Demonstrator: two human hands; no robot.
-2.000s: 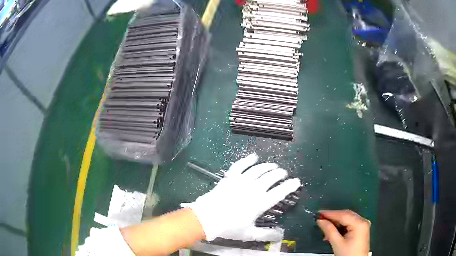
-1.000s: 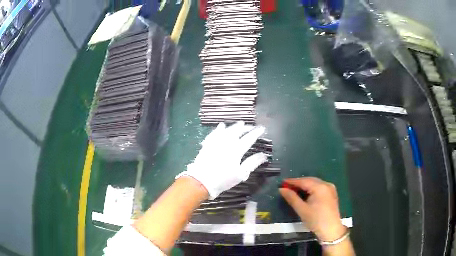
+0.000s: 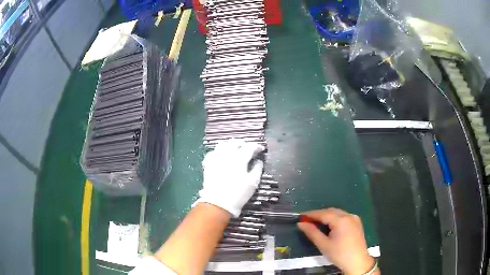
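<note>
Slim metal rods (image 3: 235, 102) lie side by side in a long row on the green bench. A nearer group of darker rods (image 3: 247, 228) lies below my left hand. My left hand (image 3: 232, 174), in a white glove, lies on the near end of the row with its fingers curled; what is under them is hidden. My bare right hand (image 3: 337, 236) holds a red-handled hand tool (image 3: 307, 218) between thumb and fingertips. Its thin metal tip points left, close to the ends of the nearer rods. I cannot tell whether it touches one.
A clear bag packed with rods (image 3: 121, 115) stands at left, a paper slip (image 3: 110, 40) behind it. A red crate (image 3: 273, 12) and blue crate (image 3: 336, 21) are at the far end. A clear bag with dark contents (image 3: 373, 72) and a blue pen (image 3: 442, 163) are at right.
My left hand has gone from flat and spread to curled and sits at the end of the long row. The tool's thin tip now shows, pointing left. The camera view has shifted.
</note>
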